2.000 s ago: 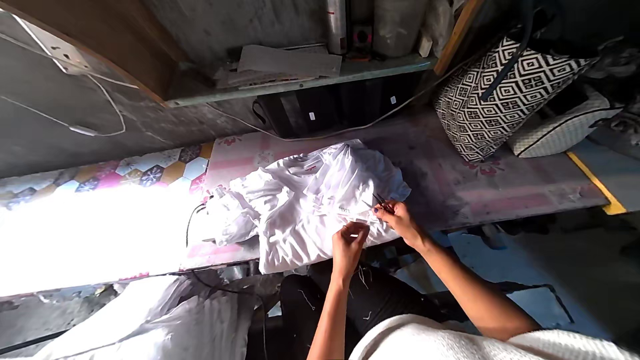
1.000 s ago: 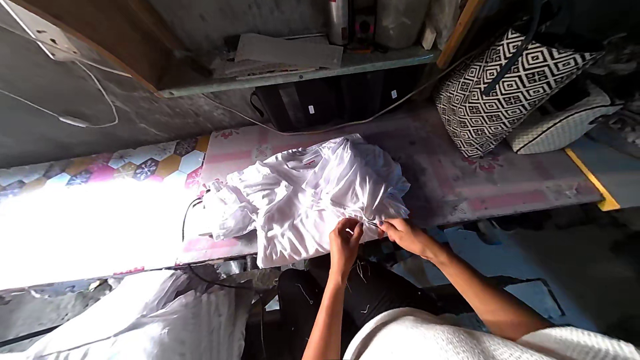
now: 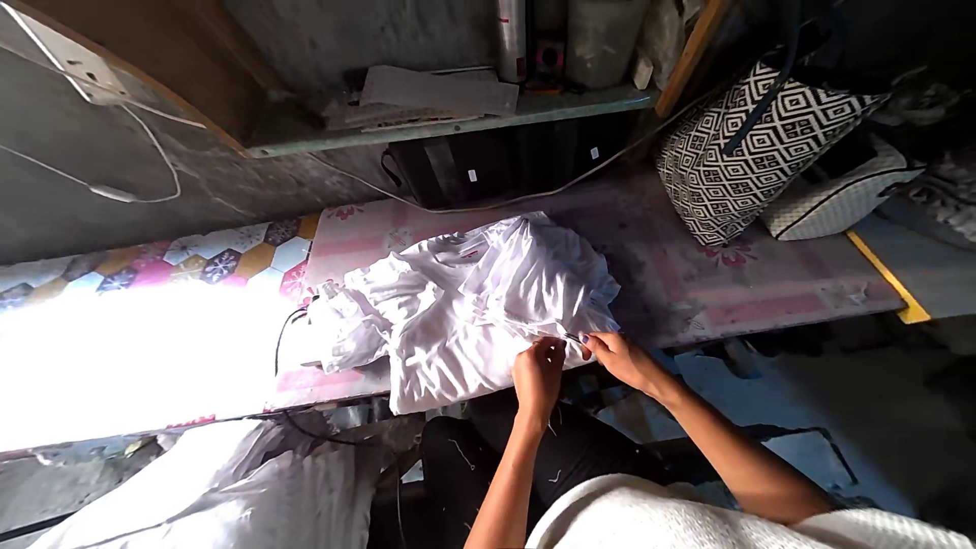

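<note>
A crumpled white cloth garment [image 3: 473, 305] lies on the table in front of me, its near edge reaching the table's front edge. My left hand [image 3: 540, 370] pinches the near right part of the cloth between its fingertips. Just to the right, my right hand [image 3: 610, 352] holds a small dark metal tool [image 3: 572, 337], perhaps thread snips, with its tip against the cloth beside my left fingertips. The fingers hide most of the tool, so its exact kind is unclear.
A patterned tote bag [image 3: 751, 145] and a pale quilted bag [image 3: 839, 194] stand at the back right. A shelf [image 3: 564, 109] overhangs black cases [image 3: 488, 164] behind the garment. White fabric [image 3: 229, 496] hangs at lower left. A cable runs along the back.
Two seconds ago my right hand was raised a little over the cloth; it has come down nearer the table's front edge, beside my left hand. The garment lies in about the same place.
</note>
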